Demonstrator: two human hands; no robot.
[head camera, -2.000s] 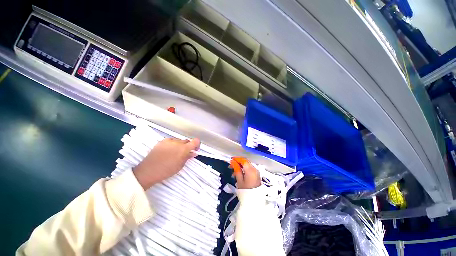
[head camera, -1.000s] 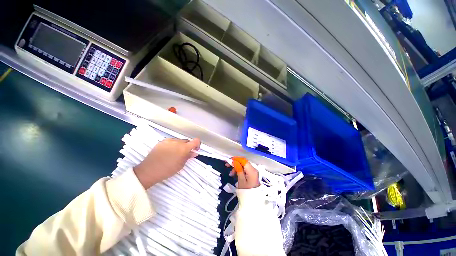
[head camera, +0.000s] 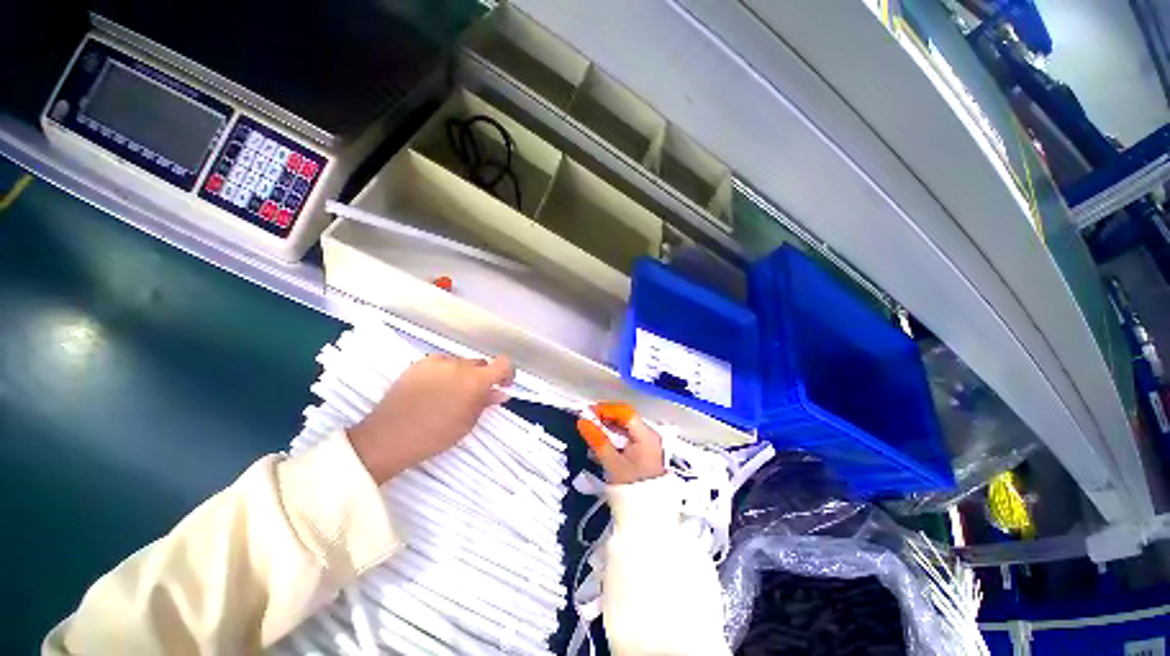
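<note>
My left hand (head camera: 443, 404) pinches a thin white strip (head camera: 539, 393) above the left part of a broad stack of white strips (head camera: 475, 525). The strip runs right to my right hand (head camera: 631, 451), which pinches its other end between thumb and finger. Bright orange shows on those two fingertips, like finger covers; whether it is a tool is unclear. Loose curled white strips (head camera: 703, 493) lie around and behind my right wrist.
A beige divided tray (head camera: 475, 320) with black cable (head camera: 485, 154) lies behind the stack. Blue bins (head camera: 699, 320) (head camera: 853, 372) stand to its right. An open clear bag (head camera: 802, 554) holds black pieces at lower right. A counting scale (head camera: 193, 135) is upper left; a grey frame (head camera: 821, 141) crosses above.
The right fingers have shifted slightly: orange now shows as two separate spots with white between them. The left hand has barely moved.
</note>
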